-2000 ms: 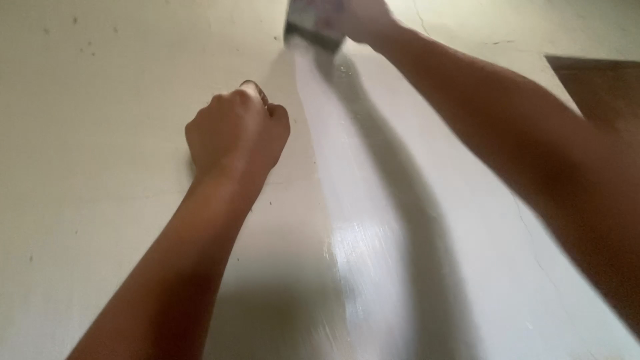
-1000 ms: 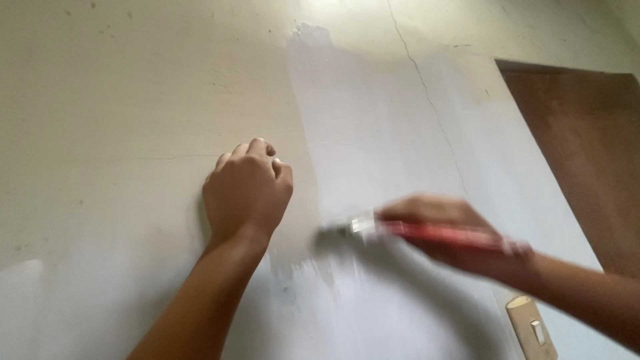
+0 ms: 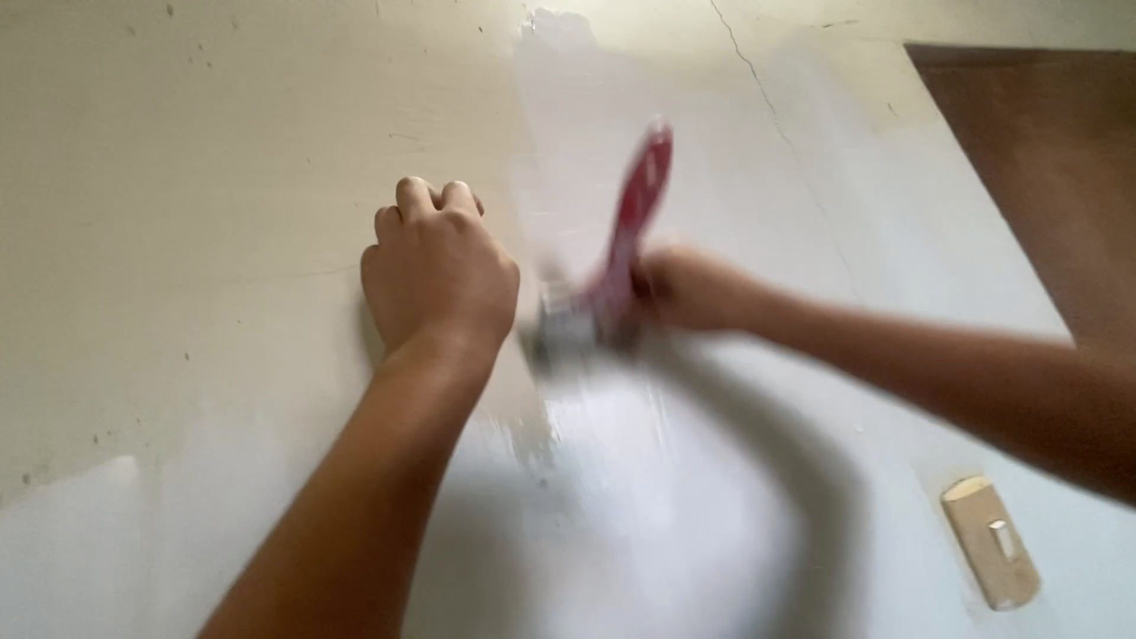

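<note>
My right hand [image 3: 688, 284] grips a paintbrush [image 3: 643, 191] with a red handle, which points upward; its metal ferrule and bristles are blurred and lie at the left, close to the wall. White paint [image 3: 621, 124] covers a band of the cream wall [image 3: 222, 177] around the brush. Left of the brush, my left hand [image 3: 439, 266] rests against the unpainted part of the wall with its fingers curled; its palm is hidden, so whether anything is in it does not show.
A light switch [image 3: 992, 543] on a beige oblong plate is at the lower right. A brown door or panel [image 3: 1047, 151] stands at the upper right. A thin crack [image 3: 754, 75] runs down the wall, and more white paint [image 3: 80, 550] covers the lower left.
The brush was high on the wall two seconds ago, then lower down, lying sideways with bristles to the left; its handle now points up. My left hand stays against the wall. The view has shifted.
</note>
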